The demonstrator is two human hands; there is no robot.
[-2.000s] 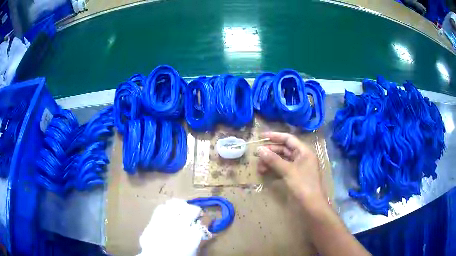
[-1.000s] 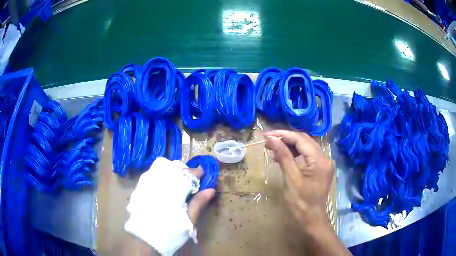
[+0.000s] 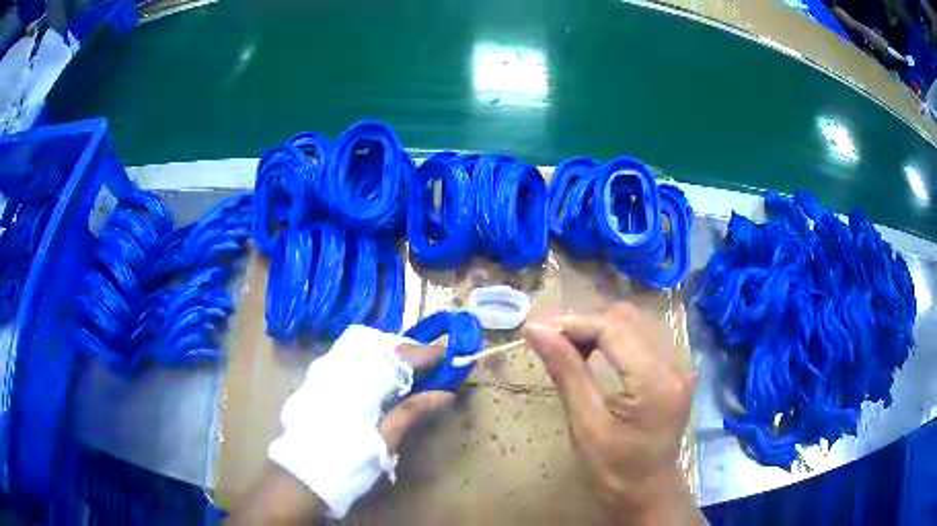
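My left hand (image 3: 354,411), in a white glove with bare fingertips, holds a blue oval ring (image 3: 464,337) over the cardboard, left of and below the cup. My bare right hand (image 3: 622,401) pinches a thin pale applicator stick (image 3: 498,351) between thumb and index finger. The stick's white tip is at the ring's inner edge, near its lower part. The small white cup (image 3: 499,306) stands upright just above the stick on the cardboard. The left fingers hide part of the ring.
Bundles of blue oval rings (image 3: 478,211) stand along the back of the spotted cardboard (image 3: 493,452). A heap of wavy strips (image 3: 812,329) lies right. Ringed strips (image 3: 195,293) lie left beside a blue bin (image 3: 62,205). The green conveyor belt (image 3: 339,87) runs behind.
The ring was first low on the cardboard, then was lifted up beside the cup. The stick has left the cup and moved left to the ring. The camera view has shifted slightly.
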